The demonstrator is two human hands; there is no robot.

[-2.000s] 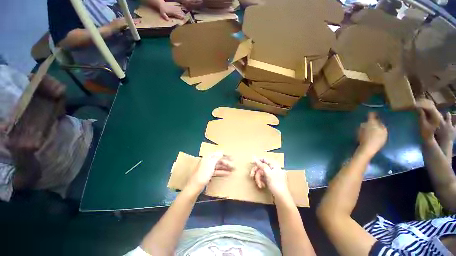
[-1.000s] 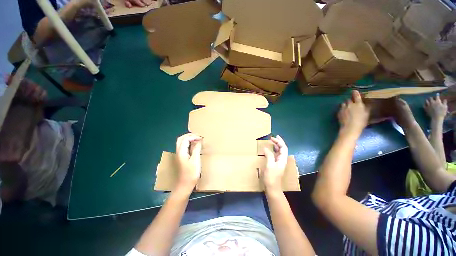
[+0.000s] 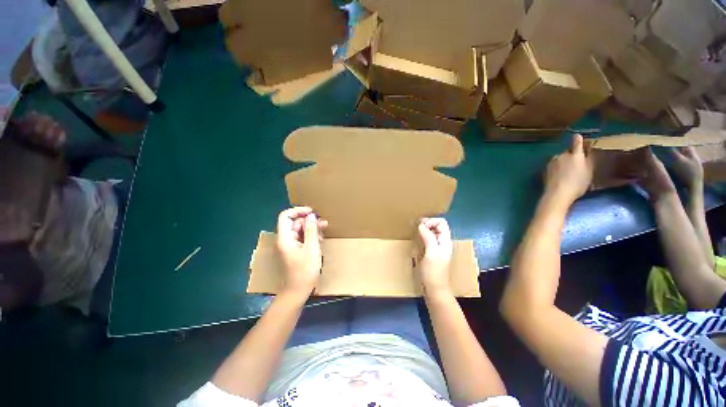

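A part-folded mailer box (image 3: pixel 368 266) lies at the table's near edge in front of me. Its lid panel (image 3: pixel 370 191) stands up behind the base, with the round-ended tuck flap at the top. The side panels stick out flat at left and right. My left hand (image 3: pixel 300 248) is on the left end of the base, fingers curled at the crease below the lid. My right hand (image 3: pixel 434 253) does the same at the right end. The corner flaps are hidden by my hands.
Open boxes (image 3: pixel 426 79) are stacked at the far side, lids upright. A thin pale strip (image 3: pixel 188 258) lies on the green table (image 3: pixel 199 183) at left. At right, a person's hands (image 3: pixel 568 168) hold cardboard. A pale tube (image 3: pixel 111 54) stands at upper left.
The lid panel has risen from lying nearly flat to standing up. Both hands moved from the middle of the blank out to its ends. The neighbour at right now holds a piece of cardboard.
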